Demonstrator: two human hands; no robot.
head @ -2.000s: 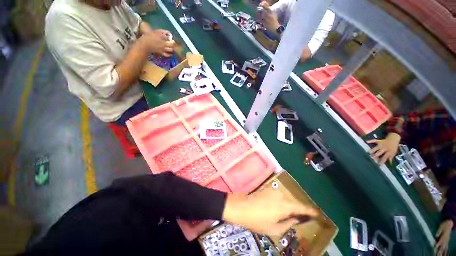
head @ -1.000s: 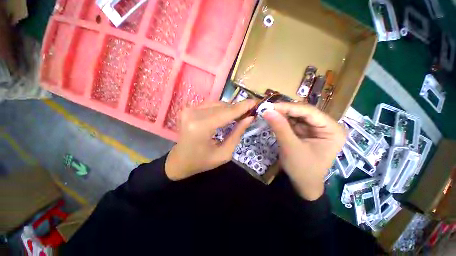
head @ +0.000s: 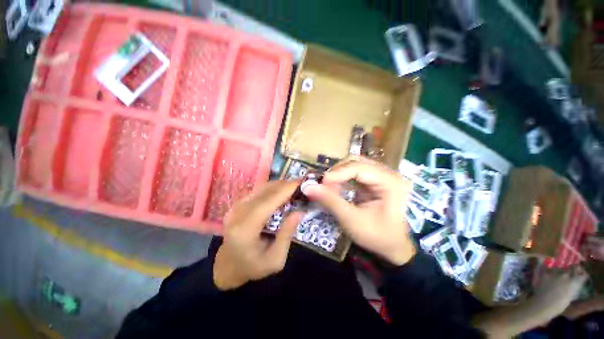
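My left hand and my right hand meet above the shallow carton of small white rings. Their fingertips hold a small dark module between them. A white ring shows at the module, under my right thumb tip. How the ring sits on the module is blurred and partly hidden by my fingers. The deeper carton stands just beyond, with a few dark modules and one loose white ring in it.
The pink compartment tray is at the left, with a white frame lying across it. White frames are piled at the right. Neighbour's carton and a person's arm are lower right.
Both hands stay together at the module; the left fingers are spread more now. The view has shifted, showing more of the tray and belt. Two seconds ago, one hand reached into the deeper carton.
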